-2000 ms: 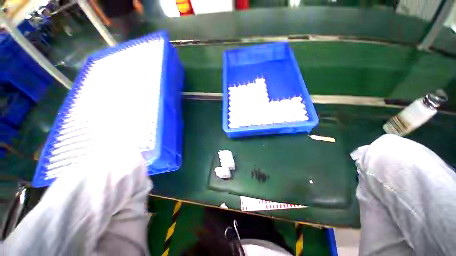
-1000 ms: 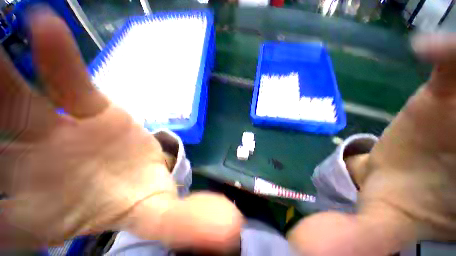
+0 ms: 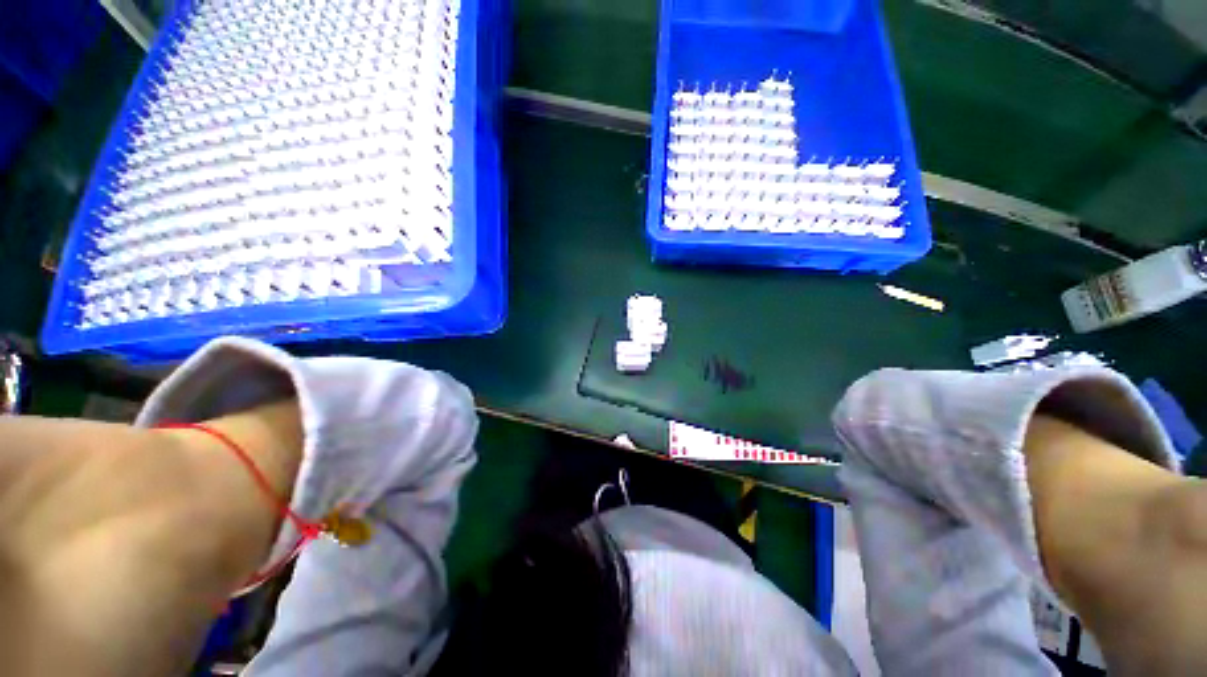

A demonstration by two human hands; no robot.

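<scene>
Nearest in front of me, several small white blocks (image 3: 641, 332) lie in a group on the dark green work mat (image 3: 794, 384). A large blue tray (image 3: 490, 251) at the left holds tight rows of white pieces with thin prongs. A smaller blue bin (image 3: 794, 254) at the centre right is partly filled with similar rows; its back right part is bare blue. Only my wrists show, large and close to the camera: my left wrist (image 3: 199, 489), with a red string, at the left edge and my right wrist (image 3: 1125, 529) at the right edge. Both hands are outside the picture.
A short pale strip (image 3: 911, 296) lies right of the smaller bin. A white bottle (image 3: 1136, 291) lies at the far right, near loose white pieces (image 3: 1013, 349) partly behind my right sleeve. A red arrow label strip (image 3: 741, 447) is on the bench's front edge.
Both open hands, seen large in front of the camera one second ago, have gone out past the picture's sides. The trays and mat now show higher in the picture.
</scene>
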